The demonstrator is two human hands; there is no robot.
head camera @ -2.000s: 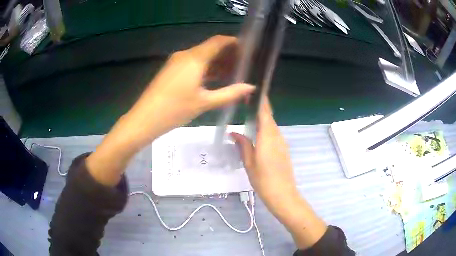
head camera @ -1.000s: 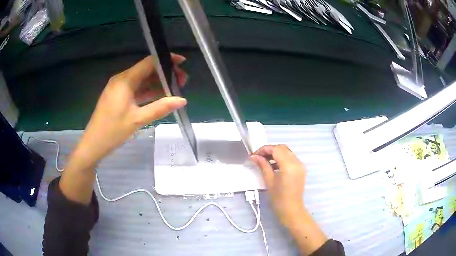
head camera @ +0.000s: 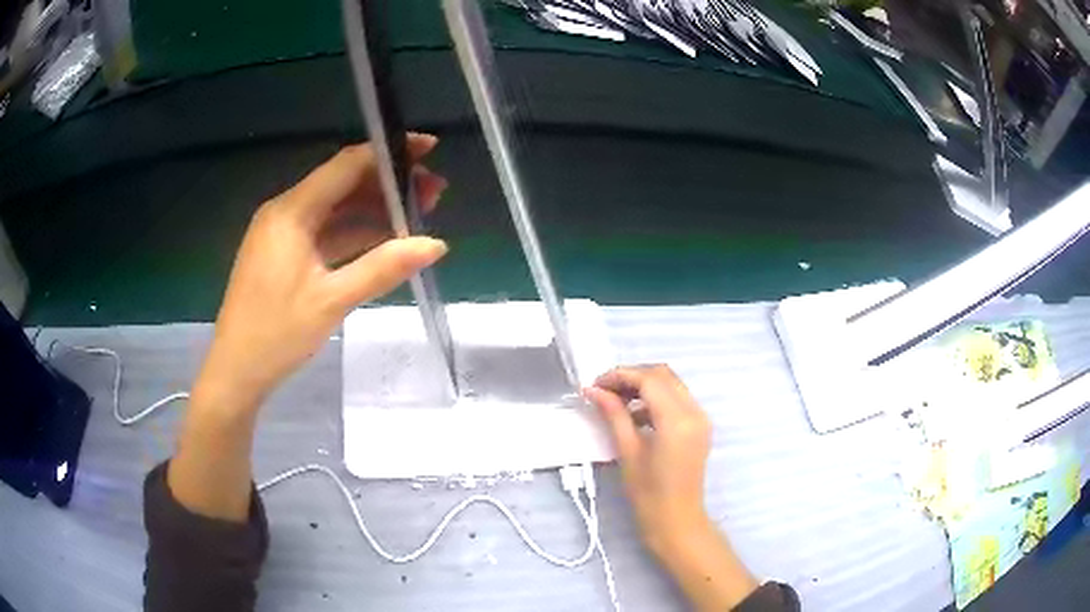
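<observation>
The white lamp base (head camera: 478, 439) lies flat on the bench in front of me. Two long silver-grey lamp arms (head camera: 522, 209) rise from it and run out of the top edge; the left one has a dark inner face. My left hand (head camera: 305, 257) has its thumb and fingers around the left arm at mid height. My right hand (head camera: 657, 442) pinches the foot of the right arm at the base with thumb and fingertips. A white plug (head camera: 576, 481) sits at the base's near edge, with a white cable (head camera: 442, 534) curling left over the bench.
Another white lamp (head camera: 825, 371) stands at the right, beside yellow-green printed paper (head camera: 1016, 526). A dark box-like device (head camera: 42, 412) is at the left edge. Beyond the bench runs a dark green belt (head camera: 669, 179) with piled silver-white parts (head camera: 705, 30) and another lamp's base (head camera: 971, 195).
My left hand moved left with the left arm, and the two arms now stand apart. My right hand moved down to the foot of the right arm. The view has shifted slightly.
</observation>
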